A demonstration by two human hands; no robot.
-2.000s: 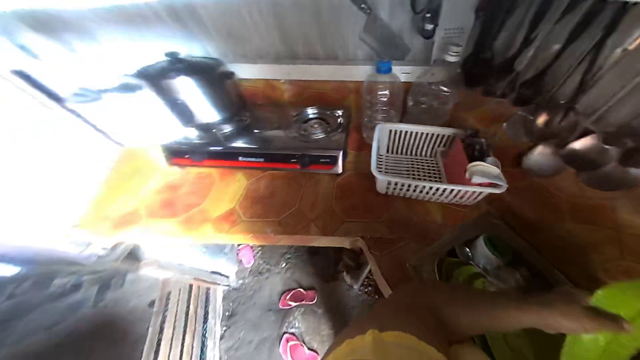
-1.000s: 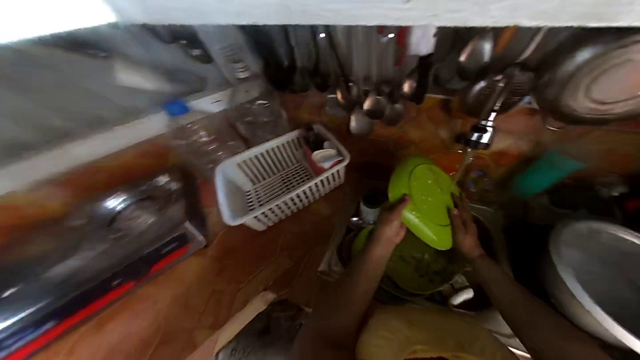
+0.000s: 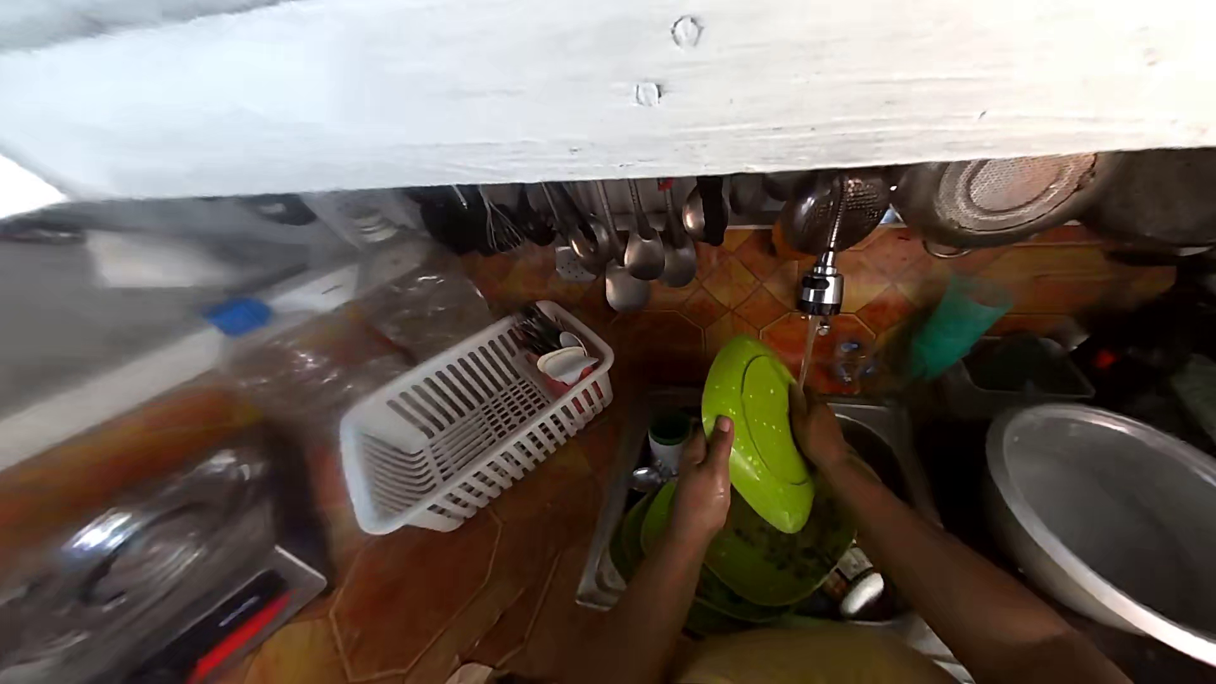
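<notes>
A wet lime-green oval plate (image 3: pixel 760 432) is tilted up over the sink, its underside facing me. My left hand (image 3: pixel 705 480) grips its left edge, thumb on the near face. My right hand (image 3: pixel 817 427) is at its right edge beside a thin stream of water from the metal faucet (image 3: pixel 821 290); its fingers are partly hidden. Below, in the metal sink (image 3: pixel 600 570), lie more green plates (image 3: pixel 760 560), a white cup (image 3: pixel 668 442) with a green inside and a spoon (image 3: pixel 646 478).
A white plastic dish basket (image 3: pixel 475 418) with cutlery stands left of the sink. Farther left are blurred clear bottles and a gas stove (image 3: pixel 190 570). A large metal basin (image 3: pixel 1092 513) stands right. Ladles (image 3: pixel 644 252) and pans (image 3: pixel 1007 195) hang behind, below a white board (image 3: pixel 570 104).
The view has swung right to the sink. The green plate, at the right edge two seconds ago, is now held between both hands, more steeply tilted than one second ago.
</notes>
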